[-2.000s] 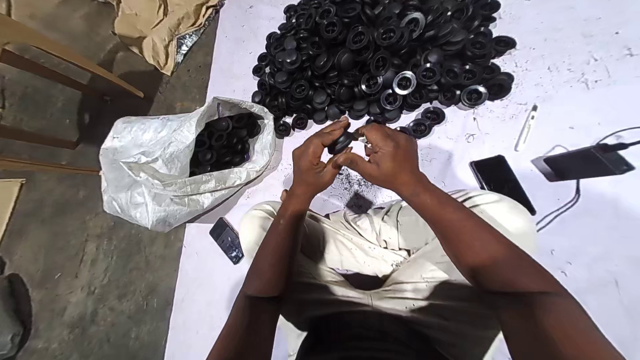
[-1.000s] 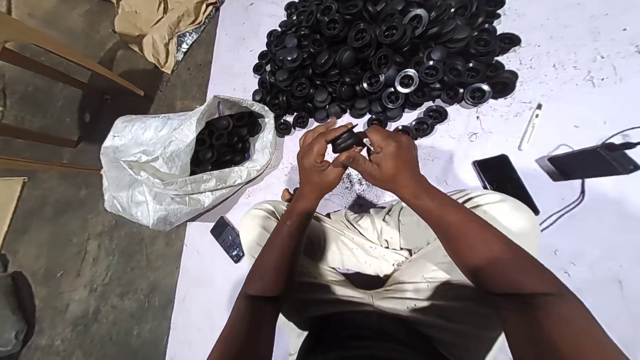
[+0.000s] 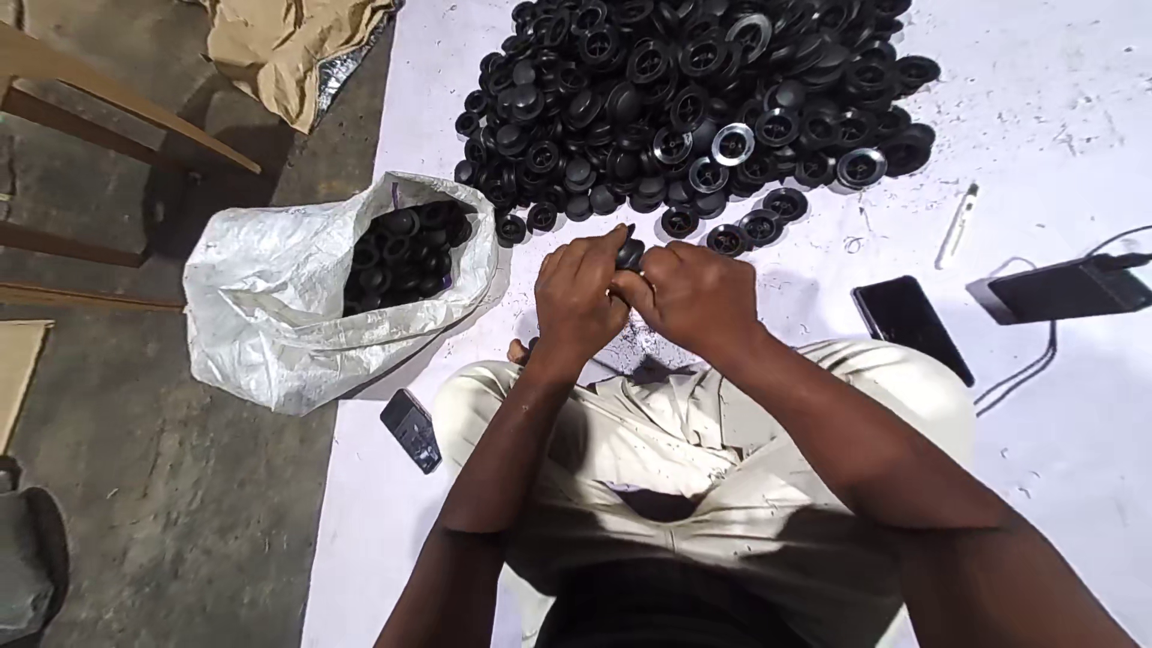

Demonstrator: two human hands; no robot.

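Observation:
Between my two hands, over my lap, is a round black plastic part (image 3: 630, 255). My left hand (image 3: 580, 292) grips it from the left with the fingers curled. From the other side my right hand (image 3: 697, 292) closes on it, its thumb touching my left hand; whether it holds a small tool as well is hidden. A large heap of round black plastic parts (image 3: 621, 103) lies just beyond my hands, several of them with shiny rims. To the left, a white woven plastic sack (image 3: 270, 297) lies open-mouthed with more black parts (image 3: 405, 256) inside.
A phone (image 3: 411, 432) lies left of my knee. Right of my hands are another phone (image 3: 912, 328), a white pen-like object (image 3: 957, 225) and a black device with cables (image 3: 1066, 290). Crumpled brown paper (image 3: 279, 54) and wooden furniture legs (image 3: 117, 90) are at the upper left.
My hands have closed more tightly around the black part, which shows less between them than a second ago. The heap and the sack have stayed in place.

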